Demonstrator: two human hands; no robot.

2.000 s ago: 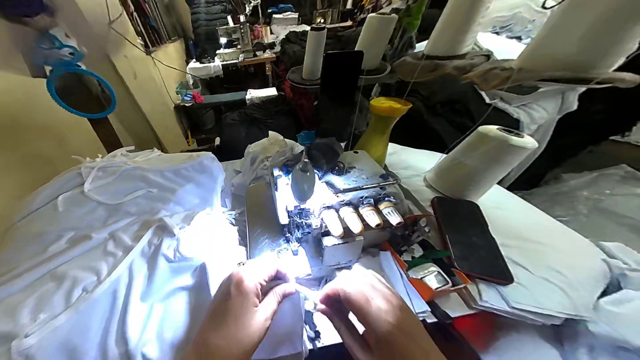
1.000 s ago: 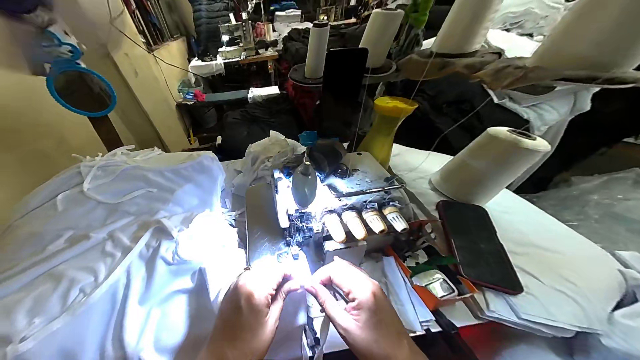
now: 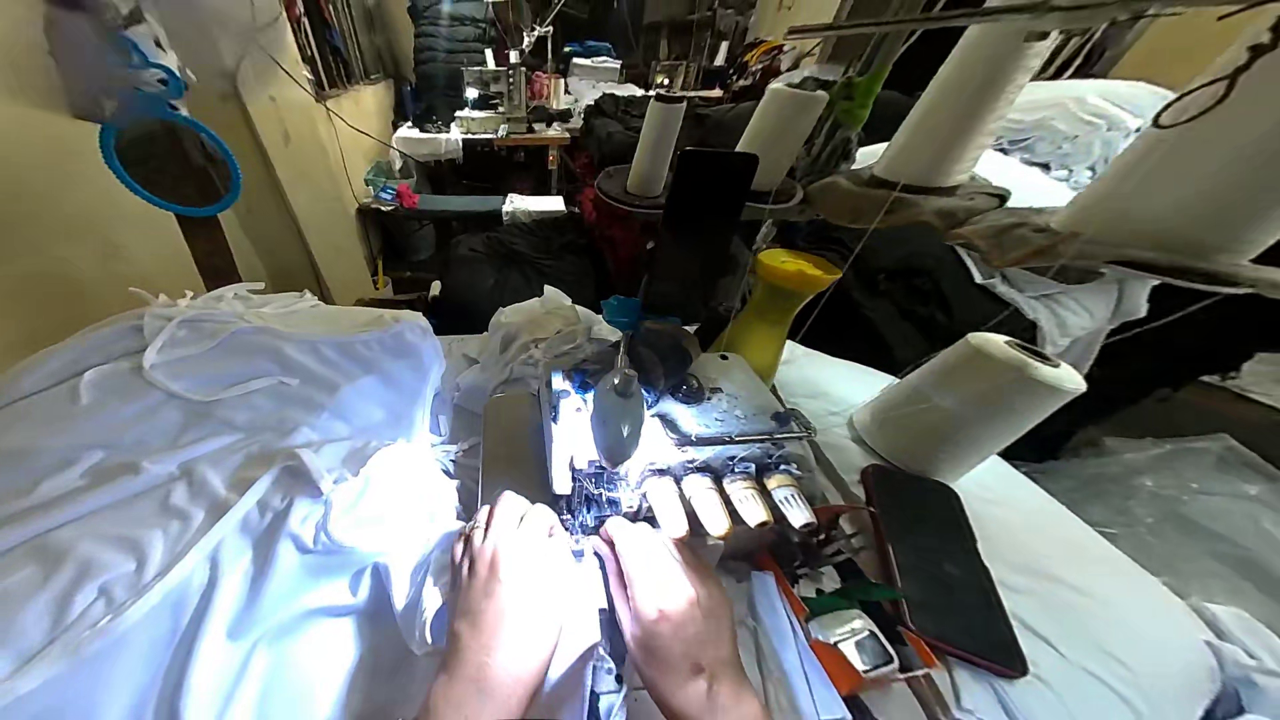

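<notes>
An overlock sewing machine (image 3: 735,385) with a row of tension dials (image 3: 745,498) stands before me, its needle area brightly lit. My left hand (image 3: 510,590) lies palm down on white fabric (image 3: 575,645), its fingers just left of the presser foot area. Close to the right of that area, my right hand (image 3: 665,610) has thumb and fingers together at the fabric's edge; the glare hides exactly what they pinch. More white fabric with thin ties (image 3: 230,480) is heaped to the left.
A thread cone (image 3: 965,405) lies on the white-covered table by a dark phone (image 3: 940,565). An orange box (image 3: 835,660) holding small items sits near my right hand. Behind the machine are a yellow container (image 3: 775,310), another phone (image 3: 700,220) and upright thread cones (image 3: 655,145).
Both hands were together in front of the machine, fingertips meeting. They have moved forward to the needle area and apart, with the left now flat on the fabric.
</notes>
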